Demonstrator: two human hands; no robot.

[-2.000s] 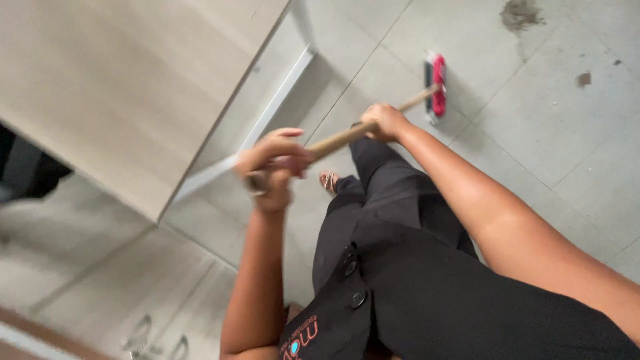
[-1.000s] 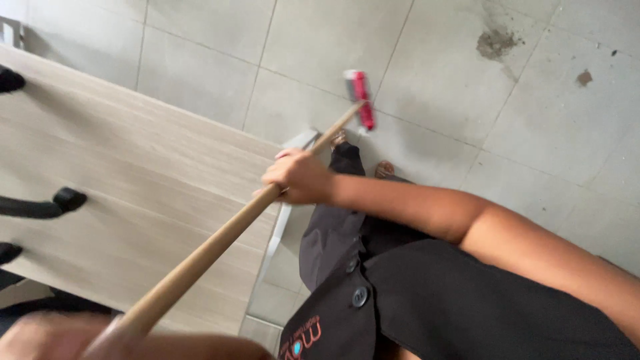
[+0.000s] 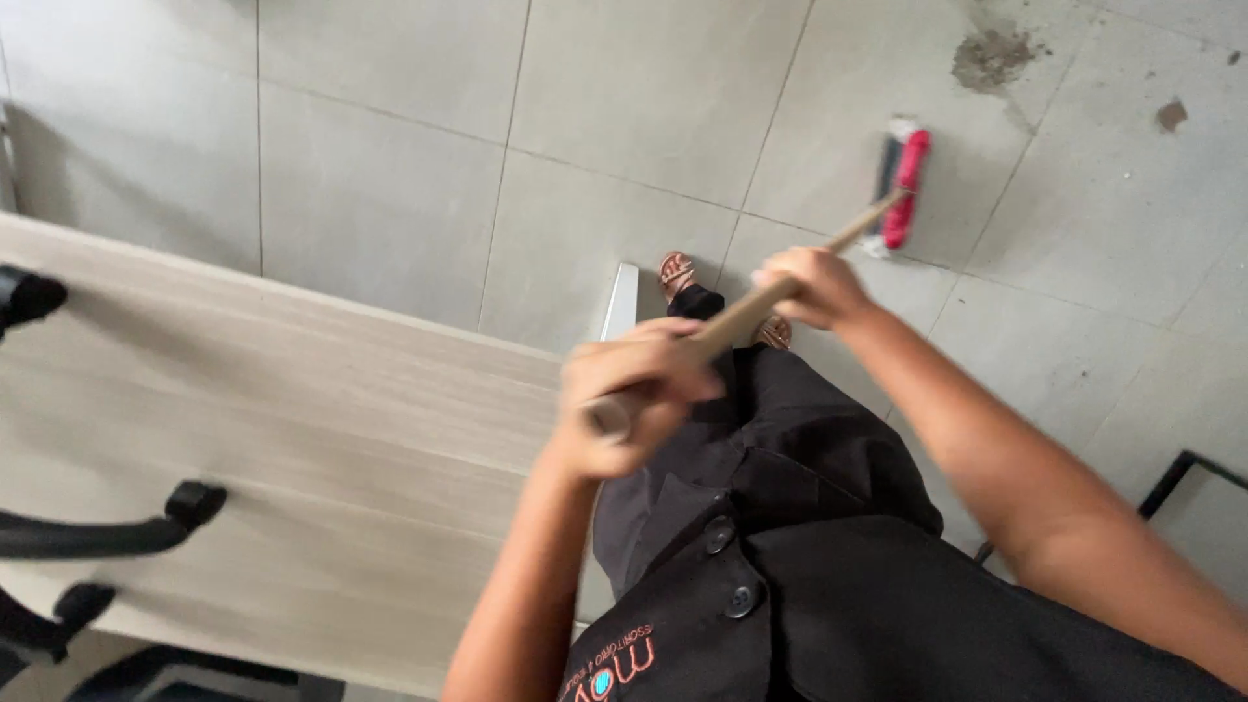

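My left hand (image 3: 639, 390) is closed around the upper end of a wooden broom handle (image 3: 746, 317), and the handle's round end shows beside the palm. Farther down the same handle, my right hand (image 3: 814, 288) grips it. The handle slants up and right to a push broom head (image 3: 907, 190), pink-red on one side with dark and whitish bristles on the other, resting on the tiled floor. Both hands are in front of my dark clothing; the left is slightly blurred.
A light wood-grain table (image 3: 322, 429) lies at the left, with black curved chair parts (image 3: 107, 536) over it. A pale table leg (image 3: 621, 300) stands near my sandalled feet. Dark stains (image 3: 994, 60) mark the grey floor tiles. A black metal frame (image 3: 1170, 483) is at the right.
My left hand has come from the lower left up toward my right hand, with the handle. The broom head has moved across the floor toward the dark stains since a second ago.
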